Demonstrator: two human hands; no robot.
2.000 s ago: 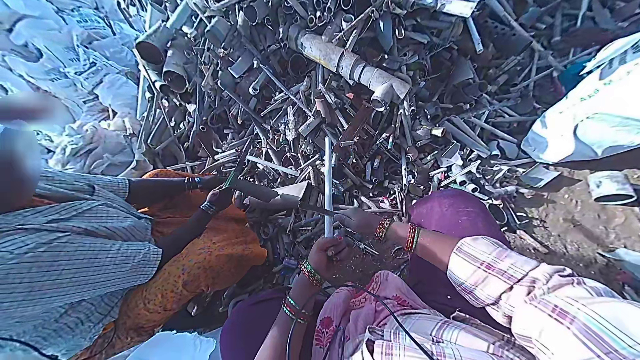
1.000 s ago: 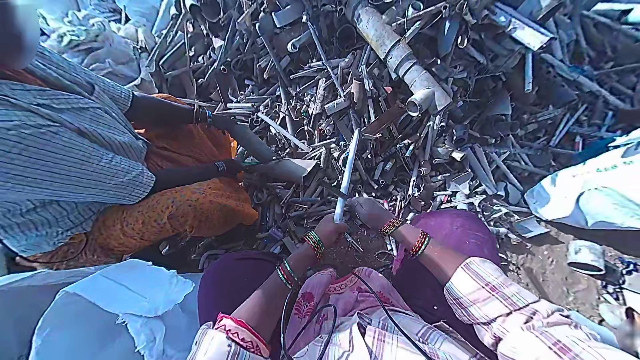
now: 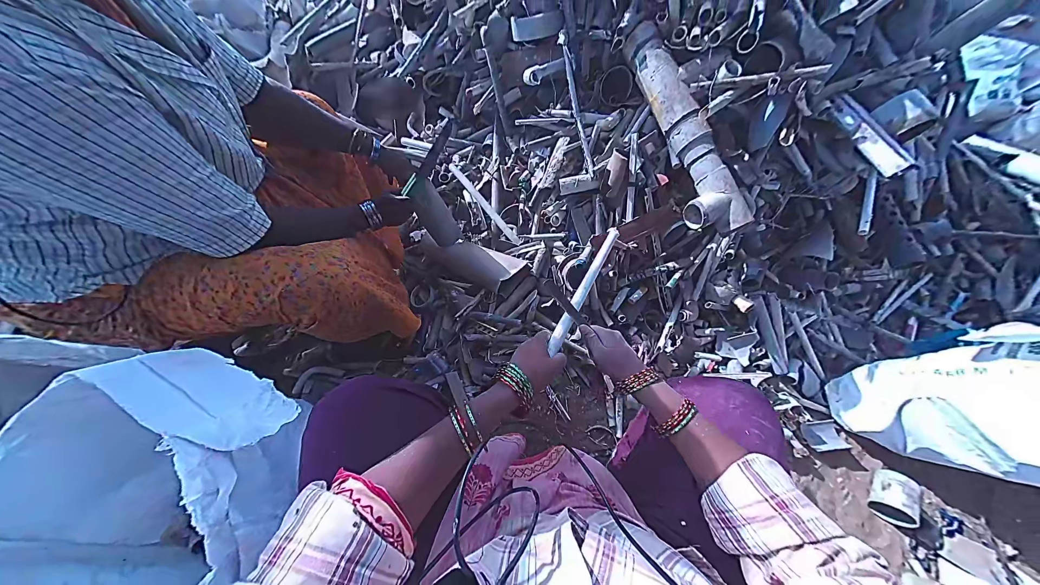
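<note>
In the middle of the head view, my left hand (image 3: 538, 362) grips the lower end of a white plastic pipe (image 3: 587, 284), which slants up and to the right. My right hand (image 3: 611, 351), just right of it, is closed around the end of a dark blade-like tool (image 3: 561, 299). The tool reaches up and to the left, crossing the pipe; whether they touch is unclear. Bangles circle both my wrists. Beyond my hands lies a pile of scrap pipes (image 3: 520, 203), with a thick grey pipe with a branch fitting (image 3: 682, 122) on it.
At the left a co-worker (image 3: 138, 154) sits, one hand by a dark blade and wide grey pipe pieces (image 3: 471, 264). A white sack (image 3: 146, 455) stands at the lower left, another white sack (image 3: 934, 398) at the right. A short pipe ring (image 3: 894, 497) lies on soil at the lower right.
The white pipe, nearly upright two seconds ago, now leans to the right in my left hand. The dark tool now crosses it again, with my right hand a little apart from my left. The view has shifted.
</note>
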